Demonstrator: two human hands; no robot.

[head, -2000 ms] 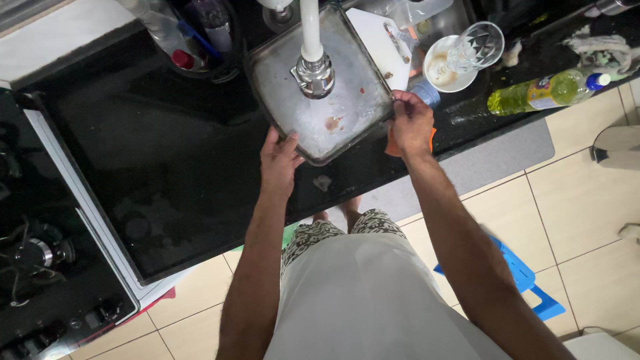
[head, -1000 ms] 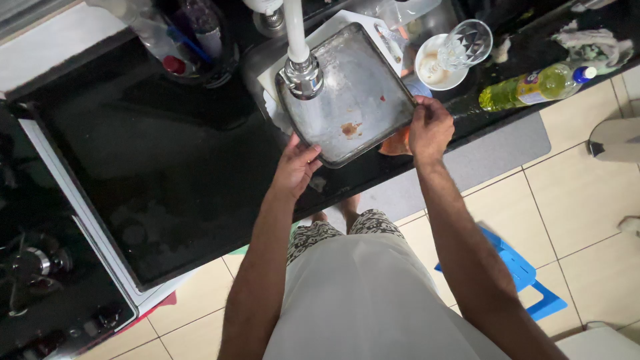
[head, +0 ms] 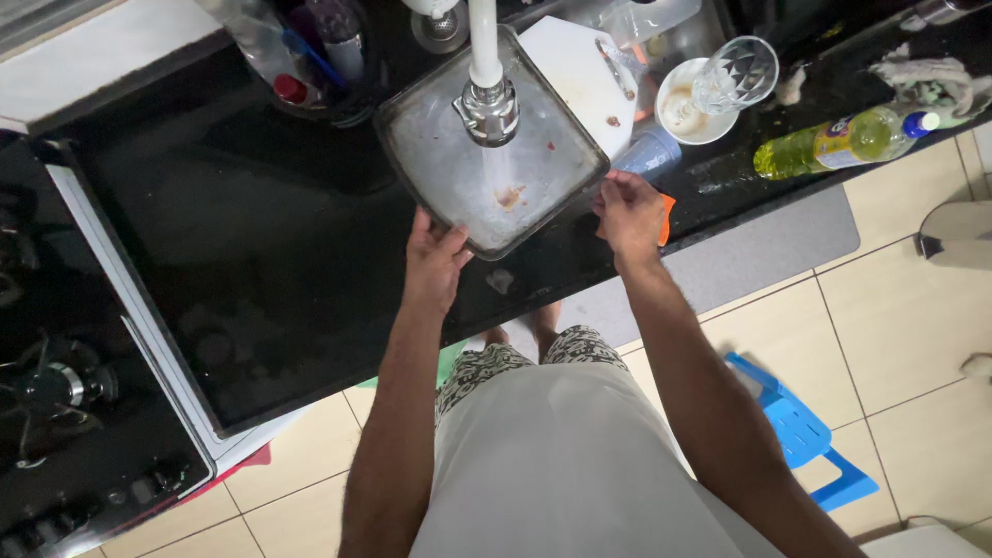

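Both hands hold a square metal baking tray (head: 442,163) with a dark rim under the faucet (head: 490,116). Water runs from the spout onto the tray beside a brownish food residue. My left hand (head: 435,260) grips the near left edge, thumb over the rim. My right hand (head: 629,213) pinches the right corner. An orange cloth or sponge (head: 666,220) lies beneath and beside the right hand, partly hidden by it. A bluish cup (head: 651,155) lies just beyond that hand, and a white cutting board (head: 570,74) sits behind the tray.
A white bowl (head: 674,105) with a cut-glass cup (head: 736,75) leaning in it stands to the right. Farther right lie a green dish-soap bottle (head: 860,141) and a wet cloth (head: 930,81). Bottles (head: 333,39) stand at back left; a gas stove (head: 62,384) is at far left.
The tray, held in both hands, first shifted right and toward me, then back left under the faucet. Both hands have kept hold of it.
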